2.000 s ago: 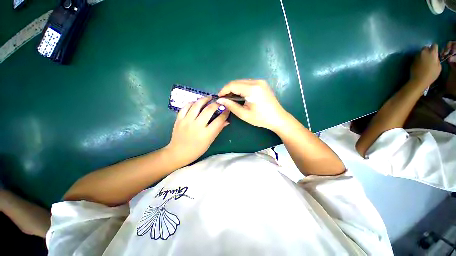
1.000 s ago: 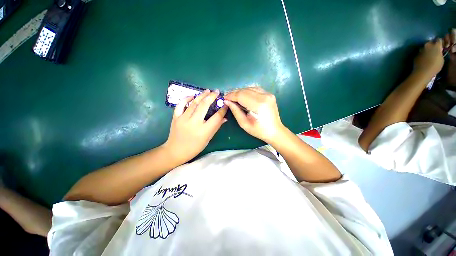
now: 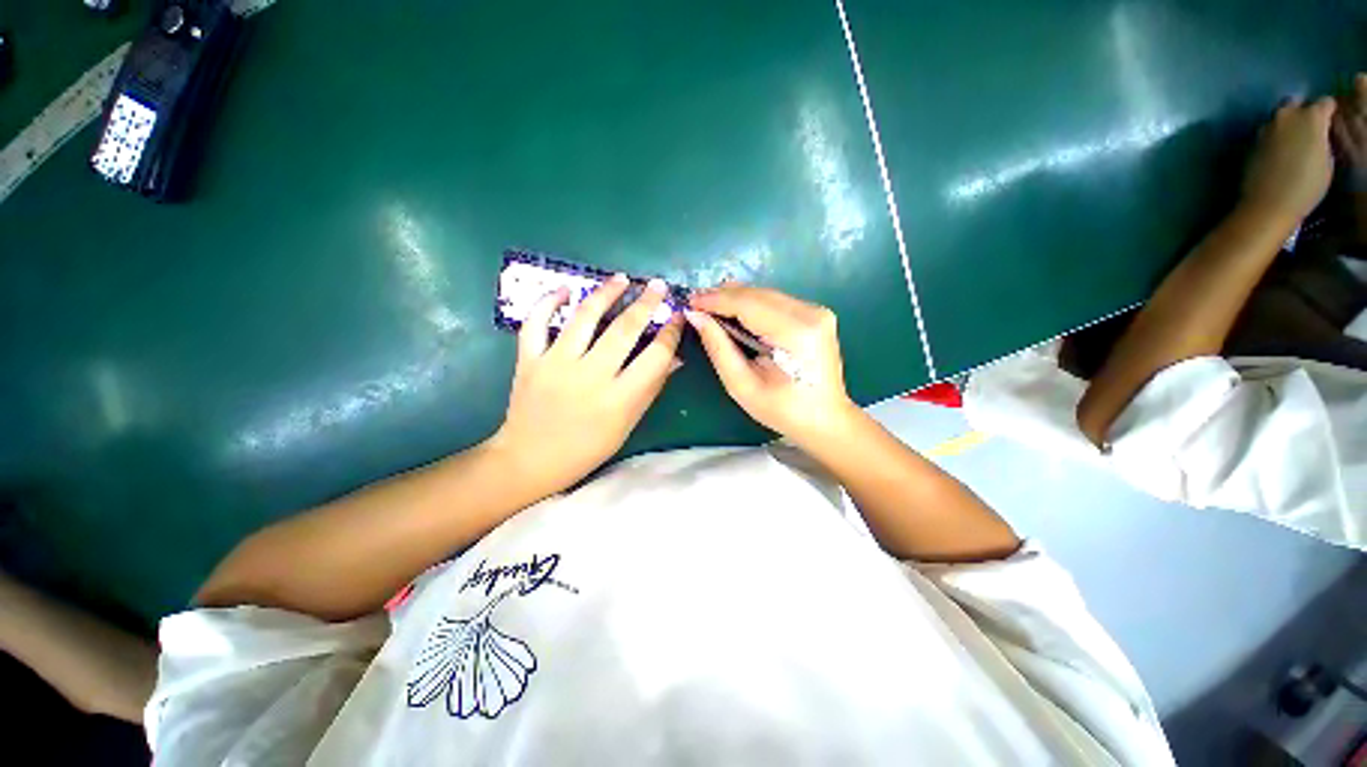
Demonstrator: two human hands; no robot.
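A dark phone housing (image 3: 517,315) lies on the green worktop, its white dotted dome sheet (image 3: 534,285) at the left end. A small whitish round disc (image 3: 661,312) shows at the right end, between the fingertips. My left hand (image 3: 580,382) lies over the housing with spread fingers and holds it down. My right hand (image 3: 780,360) grips a thin dark tool (image 3: 745,339) with a whitish rear end, like a pen. Its tip is at the housing's right end, mostly hidden by the fingers.
Stacked phone housings (image 3: 168,98) lie at the upper left, beside a worn pale strip (image 3: 60,120). A thin white line (image 3: 885,195) crosses the green worktop (image 3: 600,135). Another person's arm (image 3: 1199,285) is at the right, and another forearm (image 3: 68,644) at the lower left.
My right hand has turned and moved slightly down and right, showing the tool's whitish rear end. My left fingers are spread wider. The housing and stack have shifted slightly left in view.
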